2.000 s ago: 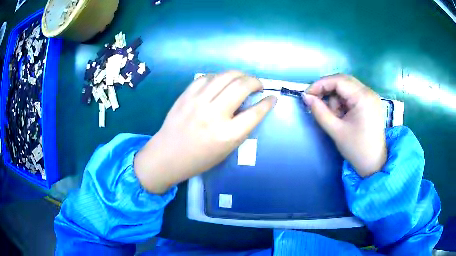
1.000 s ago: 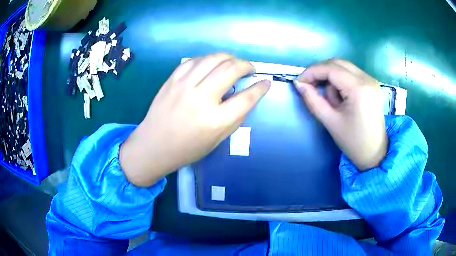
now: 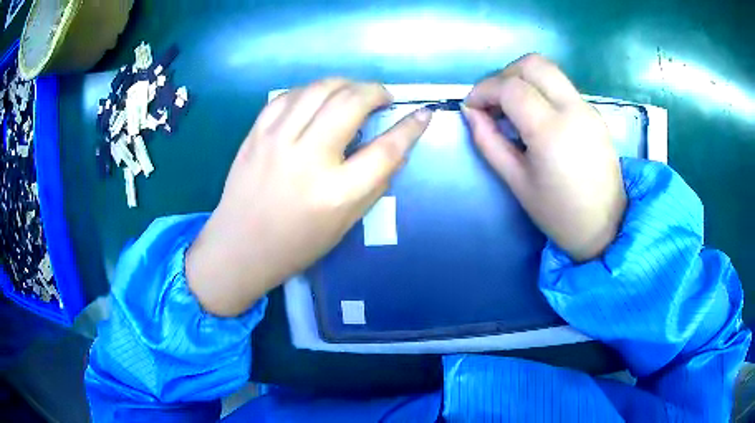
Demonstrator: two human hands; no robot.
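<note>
A dark grey-blue panel [image 3: 464, 248] with a thin black rim lies on a white backing sheet [image 3: 302, 318]. A white rectangle [image 3: 380, 221] and a small white square [image 3: 353, 311] sit on its left part. A small black strip [image 3: 448, 105] lies at the middle of the panel's top edge. My right hand [image 3: 550, 149] pinches the strip's right end between thumb and index finger. My left hand [image 3: 306, 178] lies over the panel's upper left corner, its thumb tip at the strip's left end; whether it grips anything I cannot tell.
A loose pile of black and cream pieces [image 3: 137, 111] lies on the green table at the left. A blue tray [image 3: 51, 190] of mixed pieces stands at the far left edge. A yellowish round tub [image 3: 99, 33] is at the upper left.
The black strip and my right hand have moved left, and the strip now sits level along the panel's top edge. My hands are closer together. The whole view has shifted.
</note>
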